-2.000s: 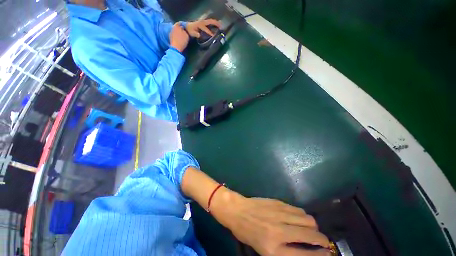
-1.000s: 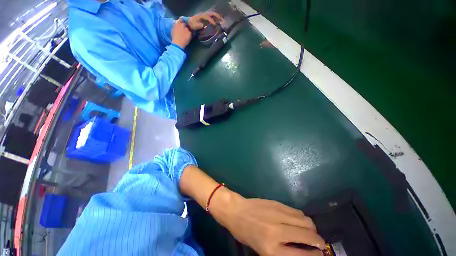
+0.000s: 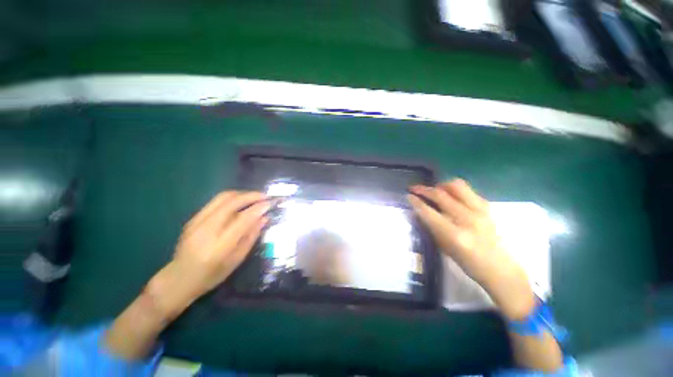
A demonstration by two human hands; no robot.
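A black tray [image 3: 354, 300] lies on the green bench in front of me, with a bright silver-white panel [image 3: 376, 250] inside. A small green patch shows near the panel's left edge. My left hand [image 3: 221, 235] has its fingertips at the panel's upper left. My right hand [image 3: 461, 224], with a blue band at the wrist, has its fingertips at the panel's upper right. The picture is blurred, so whether either hand pinches a small part cannot be told.
A pale sheet [image 3: 527, 247] lies right of the tray, partly behind my right hand. A dark tool with a white band [image 3: 46, 268] lies at the far left. Beyond the white rail [image 3: 332, 99], several trays with panels [image 3: 472, 16] sit on the green conveyor at upper right.
The view has swung from the bench's left side and the neighbouring worker to the tray in front. Both hands now show at the panel; before, only my left hand was in view.
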